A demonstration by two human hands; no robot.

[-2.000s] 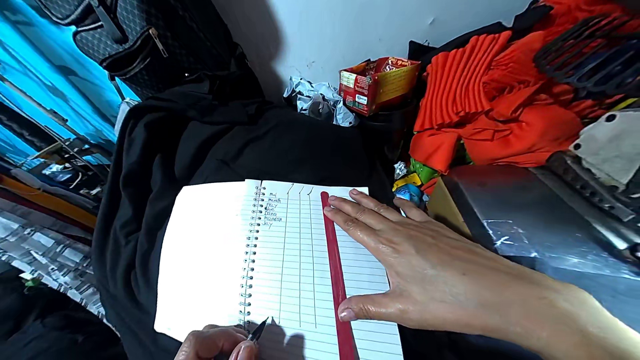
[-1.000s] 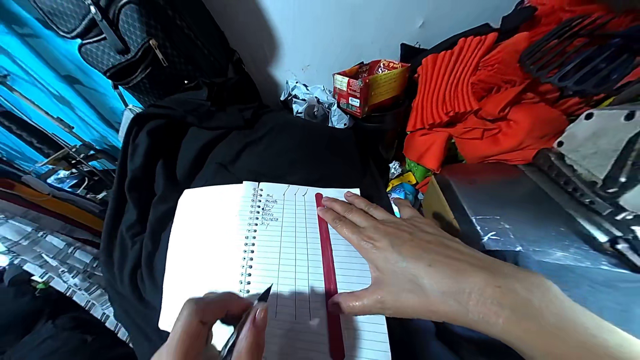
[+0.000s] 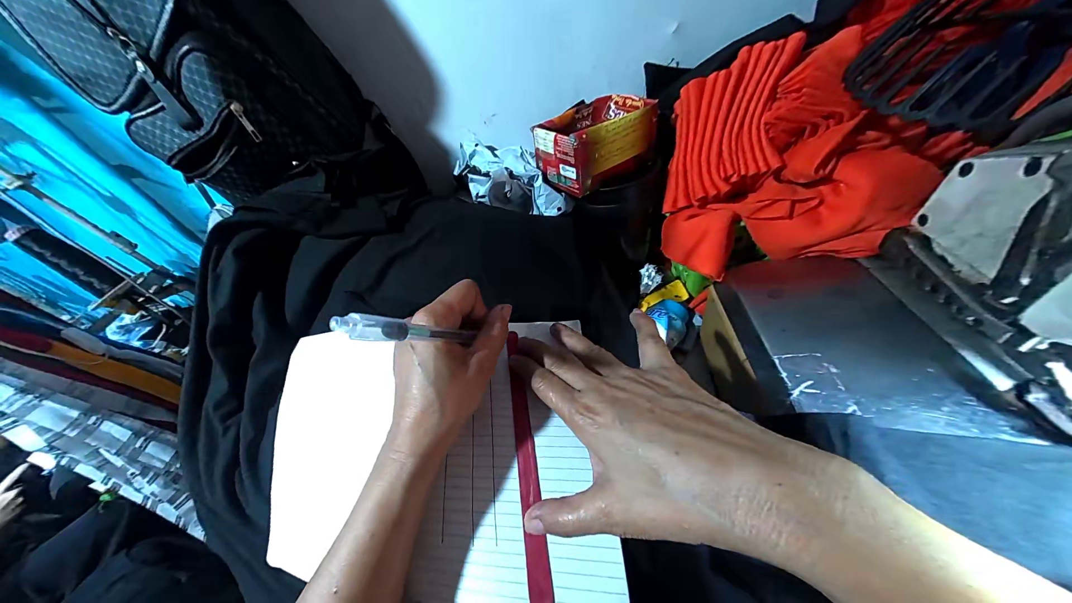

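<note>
A spiral notebook lies across black cloth, with its blank page [image 3: 322, 444] at left and its lined page [image 3: 586, 569] at right. Several vertical pen lines run down the lined page. A narrow red strip, like a ruler [image 3: 528, 469], lies lengthwise on it. My right hand [image 3: 636, 435] rests flat with spread fingers, fingertips and thumb on the red strip. My left hand [image 3: 448, 360] grips a clear pen [image 3: 377, 327] near the page's top; its fingers are beside the strip's upper end and hide the pen tip. My left hand and forearm cover the spiral binding and the writing.
Black cloth [image 3: 243, 335] surrounds the notebook. Behind it are crumpled silvery wrapping [image 3: 507, 180] and a red and yellow box [image 3: 599, 146]. Orange ribbed fabric [image 3: 737, 134] and a metal machine with a grey plate [image 3: 837, 327] stand at right. A black patterned bag [image 3: 209, 92] is at upper left.
My left hand has moved with the pen from the lower part of the notebook up to the top of the lined page. My right hand stays on the red strip.
</note>
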